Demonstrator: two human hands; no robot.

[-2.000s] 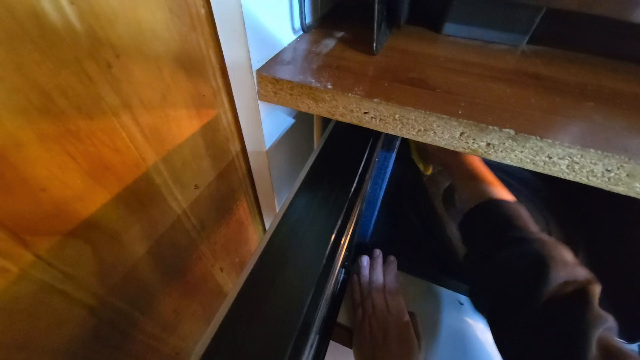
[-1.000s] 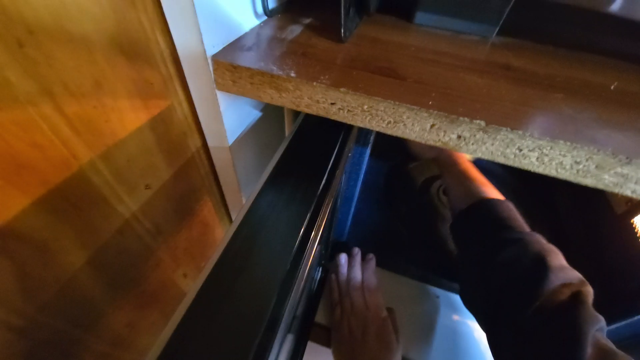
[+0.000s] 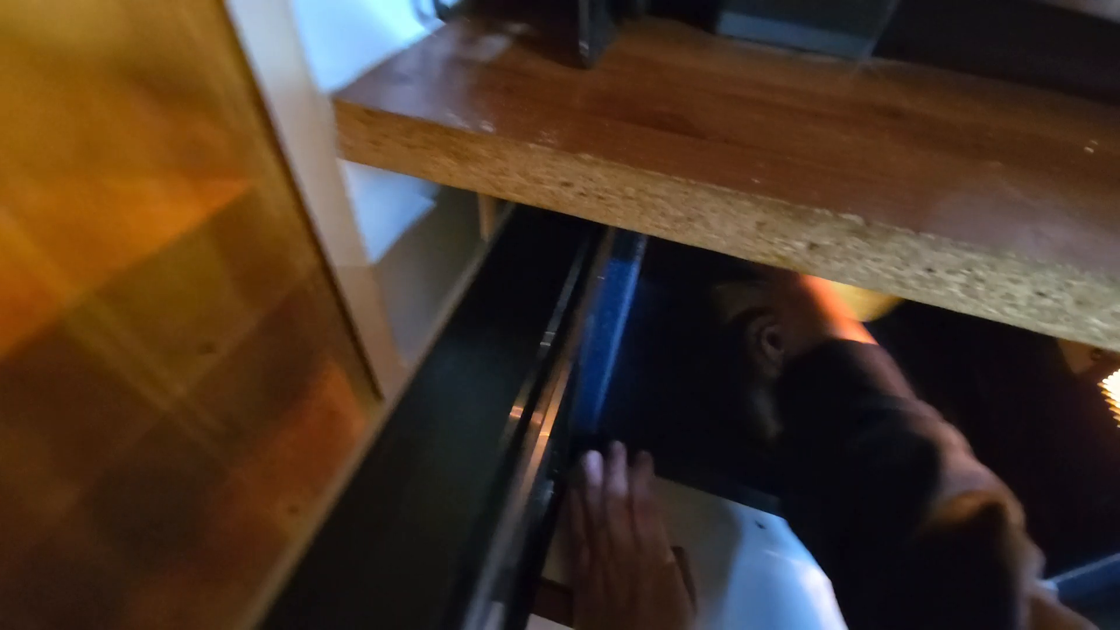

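My left hand (image 3: 621, 542) rests with its fingers together and stretched out, beside the dark edge of a long black panel (image 3: 420, 437). Its fingertips lie near a blue-lit strip (image 3: 612, 324). My right arm, in a dark sleeve (image 3: 884, 472), reaches up into a dark cavity under a chipboard worktop (image 3: 700, 114). The right hand itself is hidden by shadow and the board's raw edge. A yellowish thing (image 3: 862, 299) shows beside the bare forearm. A white surface (image 3: 744, 542) lies below, between the left hand and the sleeve.
An amber-brown glossy wooden panel (image 3: 157, 306) stands at the left with a pale frame edge (image 3: 297, 166). The worktop's rough cut edge overhangs the cavity, and dark objects stand on top of it. A bright glowing light (image 3: 1111, 394) is at the far right.
The yellow thing, seen left of the forearm two seconds ago, now shows at its right. My left hand has stayed beside the black panel.
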